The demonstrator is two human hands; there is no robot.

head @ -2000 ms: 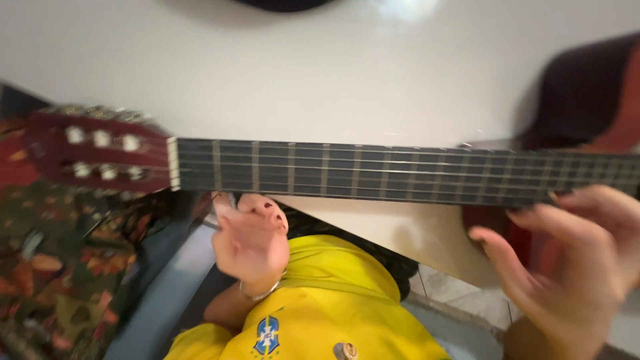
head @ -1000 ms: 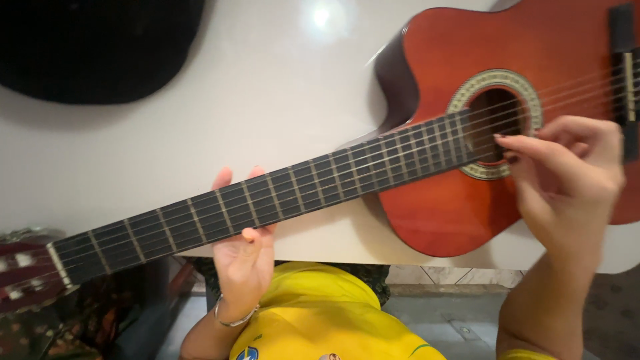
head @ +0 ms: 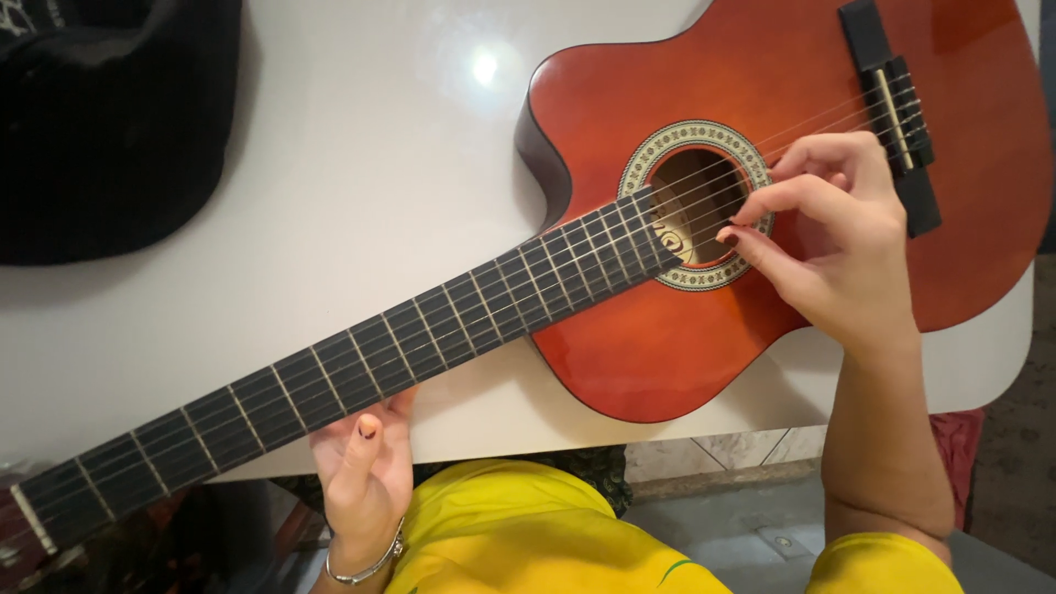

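Note:
An orange-red acoustic guitar with a cutaway body (head: pixel 643 355) lies face up on the white table, its black fretboard (head: pixel 363 355) slanting down to the left. My right hand (head: pixel 850 239) is over the strings beside the sound hole (head: pixel 701 206), thumb and index fingertips close together; whether they touch a string is not plain. Under the middle of the neck is my left hand (head: pixel 367 470), palm up, thumb on the near side and fingers partly hidden beneath the neck. A bracelet (head: pixel 375 565) circles the left wrist. The headstock is mostly out of view at the lower left.
A black cap (head: pixel 115 124) with light marking lies at the upper left of the white table (head: pixel 396 165). The table's near edge runs just in front of my yellow shirt (head: pixel 528 528). Below it, a tiled floor (head: pixel 734 450) shows.
The guitar's body and bridge have come into fuller view as the view moved. My right hand, over the fretboard's end two seconds ago, is now by the sound hole. My left hand remains at the neck.

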